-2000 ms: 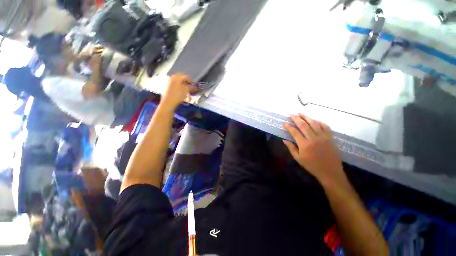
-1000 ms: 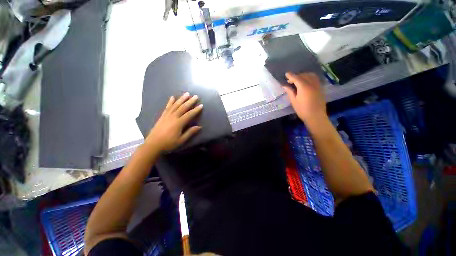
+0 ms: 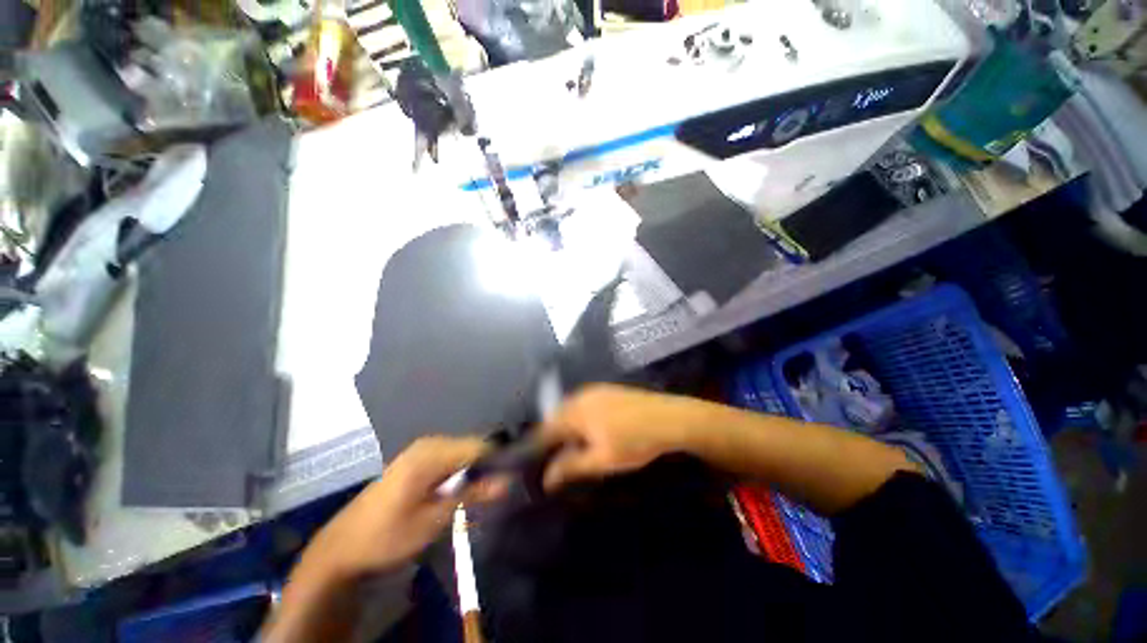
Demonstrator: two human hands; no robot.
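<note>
A dark grey garment panel (image 3: pixel 440 339) lies on the white machine table, its rounded end beside the bright spot at the needle (image 3: pixel 513 226). My left hand (image 3: pixel 409 502) and my right hand (image 3: pixel 616 433) are close together at the table's front edge, over the panel's near end. Both have their fingers closed on a small dark cloth piece (image 3: pixel 585 345) with a pale edge; it is blurred and partly hidden by the fingers. The stack of small cut pieces (image 3: pixel 704 232) lies right of the needle.
The stack of large panels (image 3: pixel 208 339) lies at left beside pale offcuts (image 3: pixel 138 239). The white sewing machine (image 3: pixel 629 126) spans the back. A black phone-like rectangle (image 3: pixel 843 216) and green packet (image 3: pixel 1000 107) lie at right. Blue baskets (image 3: pixel 981 415) and a red one (image 3: pixel 767 528) stand below the table.
My right hand has moved left from the small stack, now with a small piece. My left hand has left the flat panel and come to meet it. The view has shifted slightly.
</note>
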